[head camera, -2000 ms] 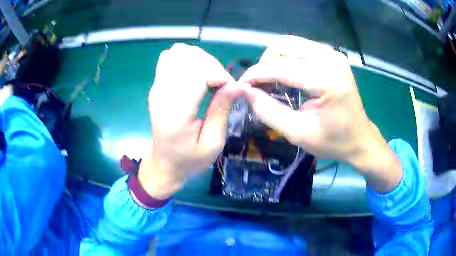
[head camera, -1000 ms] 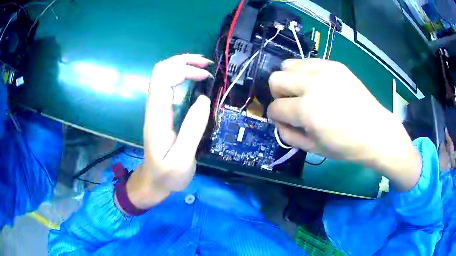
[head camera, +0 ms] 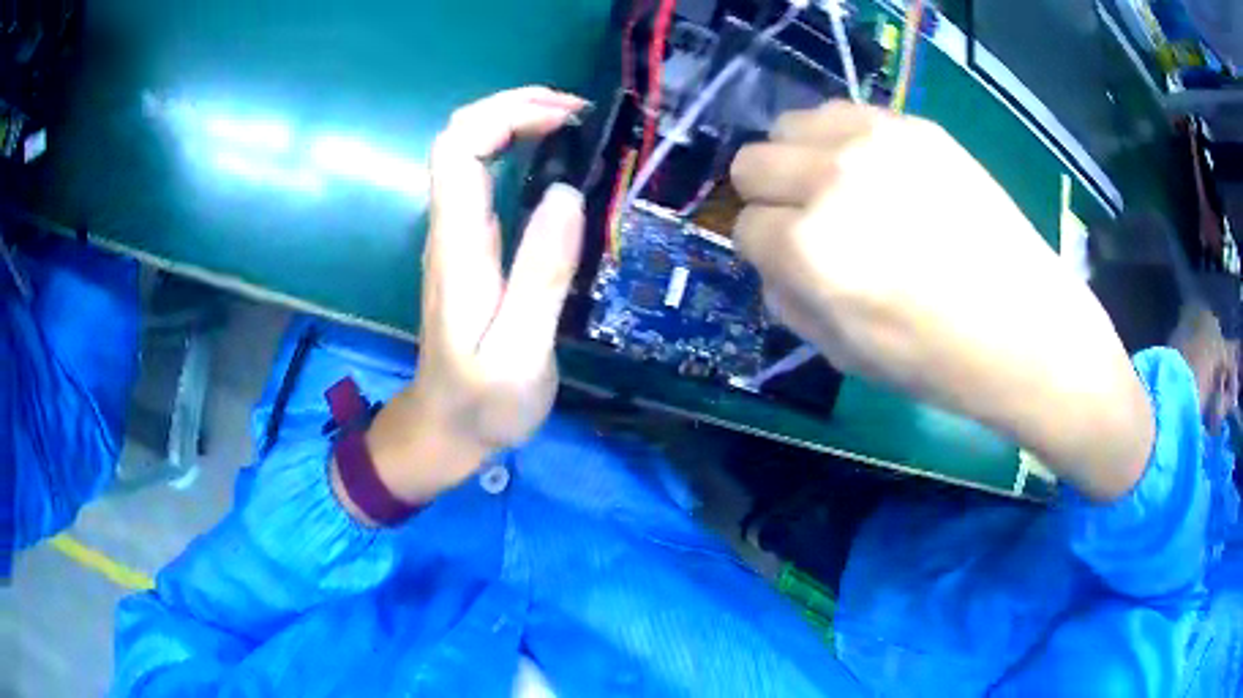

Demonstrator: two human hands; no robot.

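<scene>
The black device unit [head camera: 579, 150] lies on the green bench mat, its far end cut off by the top edge. The blue main board [head camera: 678, 289] is at its near end. A white cable [head camera: 716, 85] and a red wire [head camera: 656, 68] run along the body. My left hand [head camera: 498, 266] is at the unit's left side, thumb and fingers apart, with nothing seen between them. My right hand [head camera: 872, 232] is over the right side of the unit, fingers curled. Its fingertips are hidden, so I cannot tell what they hold.
The green mat [head camera: 300, 109] reflects light on the left. The white conveyor edge [head camera: 1043, 123] runs at the upper right. A pale sheet [head camera: 1074, 225] lies at the right. Blue-smocked people are at the left [head camera: 68, 396] and right [head camera: 981, 600].
The view has shifted, so the unit sits higher and its far end is cut off. Both hands stay at the unit's sides. Two seconds ago their fingertips were together above it.
</scene>
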